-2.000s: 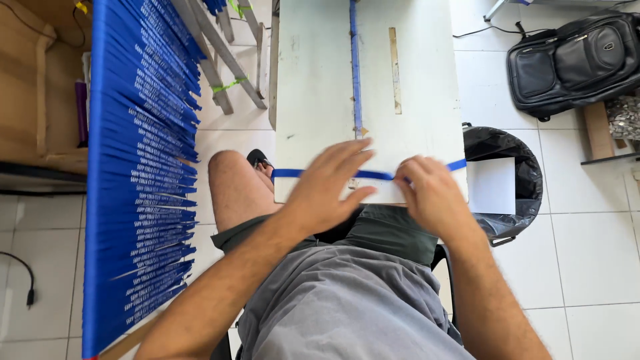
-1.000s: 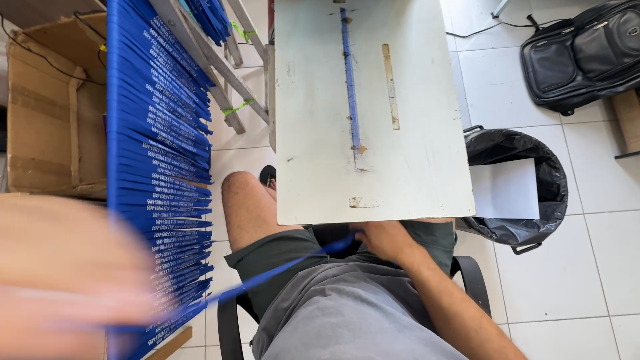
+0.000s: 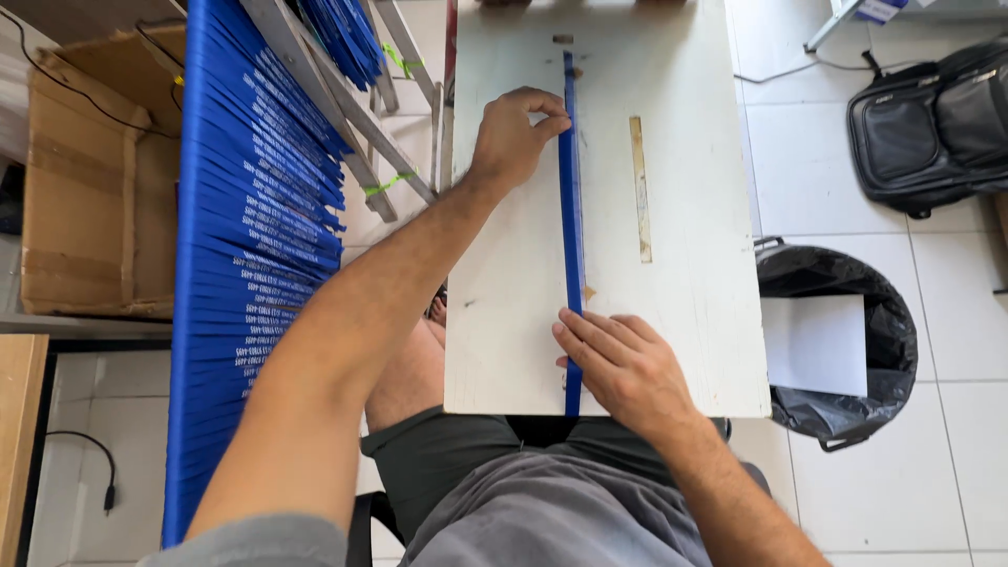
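Note:
A blue fabric ribbon (image 3: pixel 570 228) lies lengthwise on the white board (image 3: pixel 693 315), over or beside a strip of tape fixed there. Near its far end, my left hand (image 3: pixel 524 130) pinches the ribbon between thumb and finger. My right hand (image 3: pixel 626 362) rests on the near part with its fingers across the ribbon, pressing it to the board. The ribbon's near end reaches the board's front edge. Right of it, a narrow tan strip (image 3: pixel 641 189) marks the board. Many printed blue ribbons (image 3: pixel 276 213) hang in a row at the left.
A metal stepladder (image 3: pixel 346 102) stands between the hanging ribbons and the board. On the left is an open cardboard box (image 3: pixel 87 205). At the right are a bin with a black liner (image 3: pixel 890 339), holding a white sheet (image 3: pixel 815 346), and a black backpack (image 3: pixel 929 134) on the tiled floor.
A second ago my left hand was a blur at the left, and a blue ribbon trailed below the board. Now a ribbon lies along the board, and both hands are on it.

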